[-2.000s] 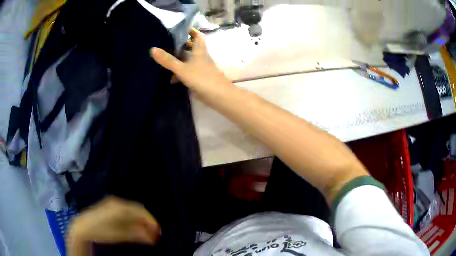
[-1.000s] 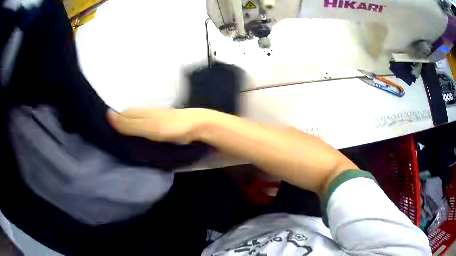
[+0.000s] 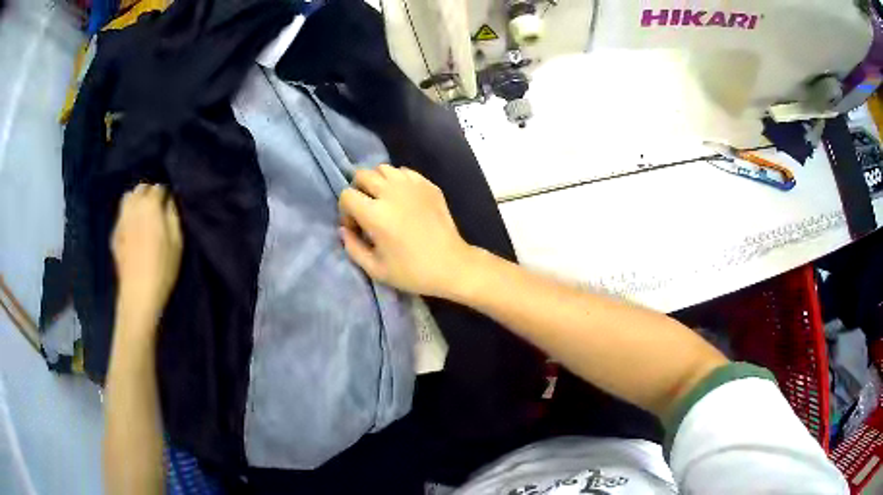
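A large dark garment [image 3: 208, 184] with a light blue-grey inside [image 3: 310, 358] lies spread over the left of the table and hangs down its front edge. My right hand [image 3: 397, 227] has its fingers curled on a fold of the grey inside, right of the middle. My left hand [image 3: 145, 232] is on the dark cloth at the left, fingers bent down; its fingertips are hard to make out against the cloth. The white sewing machine [image 3: 755, 48] with HIKARI lettering stands behind. The garment's dark right part lies beside the needle area, not under the foot.
Thread snips [image 3: 760, 169] lie on the table [image 3: 668, 227] at the right. A dark scrap [image 3: 792, 137] and a dark strip [image 3: 844, 179] are further right. Red baskets [image 3: 808, 338] stand below the table at the right. A blue basket [image 3: 189, 474] shows at lower left.
The garment has been spread out with its grey inside facing up, now covering the table's left part. My right hand has moved onto the grey fold. My left hand has come into view on the dark cloth.
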